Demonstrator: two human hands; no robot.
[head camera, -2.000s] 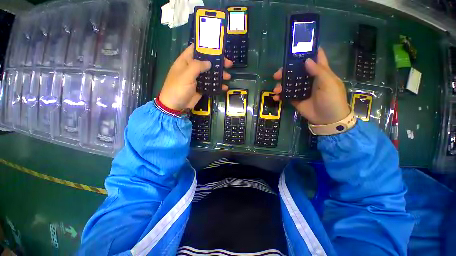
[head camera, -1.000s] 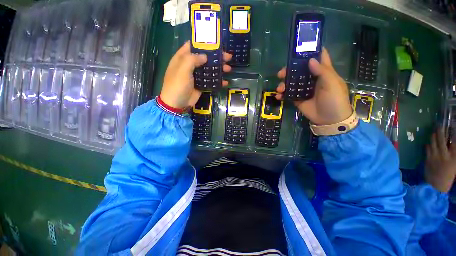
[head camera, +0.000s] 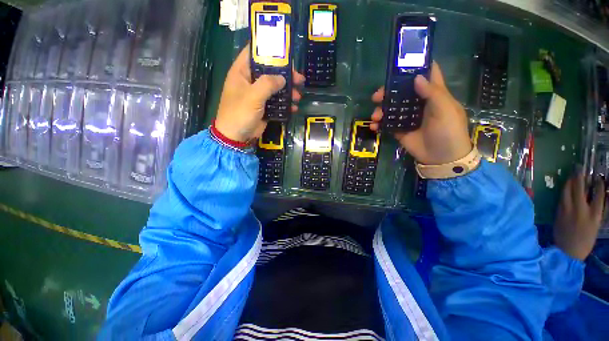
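Observation:
My left hand (head camera: 242, 100) holds a yellow-framed keypad phone (head camera: 271, 40) upright, its screen lit white with a patterned blue-grey top, my thumb on the upper keypad. My right hand (head camera: 437, 123) holds an all-black keypad phone (head camera: 409, 73), its screen lit, my thumb beside the top keys. Both phones are above a clear plastic tray (head camera: 394, 190). In the tray lie several yellow-framed phones, such as one with a lit screen (head camera: 316, 154) and one with a dark screen (head camera: 361, 158), and a black phone (head camera: 494, 72).
Stacked clear blister trays (head camera: 83, 133) stand at left. White crumpled paper (head camera: 232, 13) is at the tray's upper left. Green pieces (head camera: 541, 76), a white block (head camera: 555, 110) and a red stick (head camera: 530, 160) are at right. Another person's hand (head camera: 579, 216) is at far right, by another tray.
The left phone has moved slightly up and left, its screen pattern has changed, and my left thumb has shifted on the keys. The right phone has moved slightly right. The other person's hand has come in at right.

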